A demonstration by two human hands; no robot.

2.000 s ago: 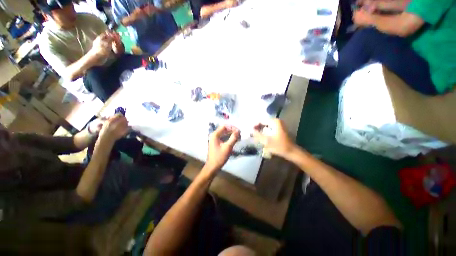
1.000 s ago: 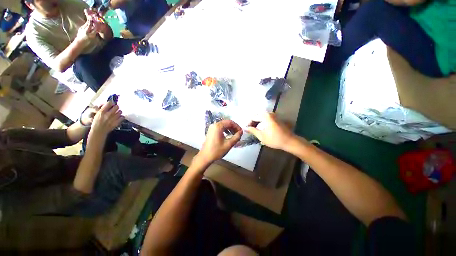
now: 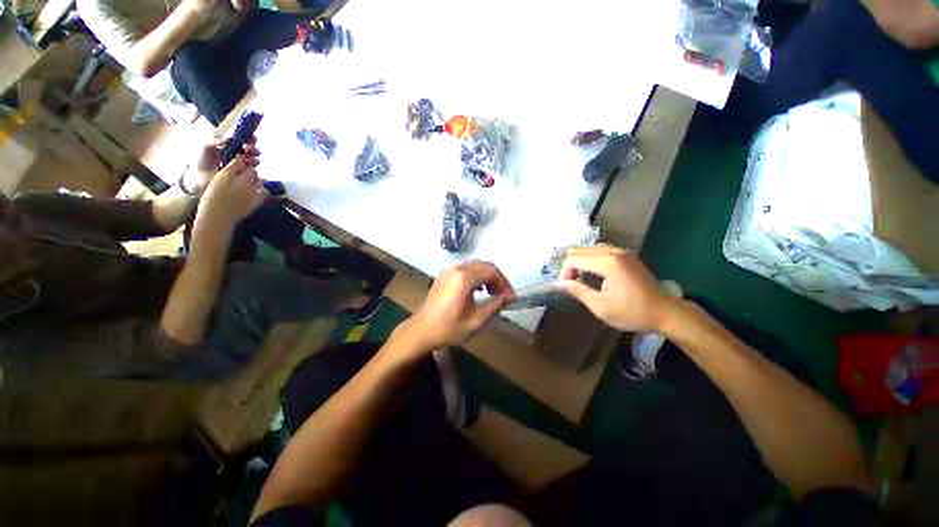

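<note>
My left hand (image 3: 463,304) and my right hand (image 3: 618,288) are over the table's near corner. Their fingertips pinch the two ends of a thin, clear, glinting plastic piece (image 3: 537,295), likely a clear plastic bag, stretched between them. I cannot tell whether anything is in it. Shiny crinkled plastic (image 3: 571,242) shows just behind my right fingers, partly hidden. A bagged dark cable set (image 3: 461,219) lies on the white table top (image 3: 391,229) beyond my left hand. A bagged set with an orange-red part (image 3: 459,127) lies farther back.
More bagged sets lie on the table, including a dark one (image 3: 610,157) near its right edge. A person's hands (image 3: 235,180) hold a dark object at the left. A white-wrapped carton (image 3: 808,196) and a red bag (image 3: 883,373) are at the right.
My hands have moved slightly apart, with a clear strip of plastic now visible between them. The view has shifted, and the dark bundle that lay under my hands no longer shows there.
</note>
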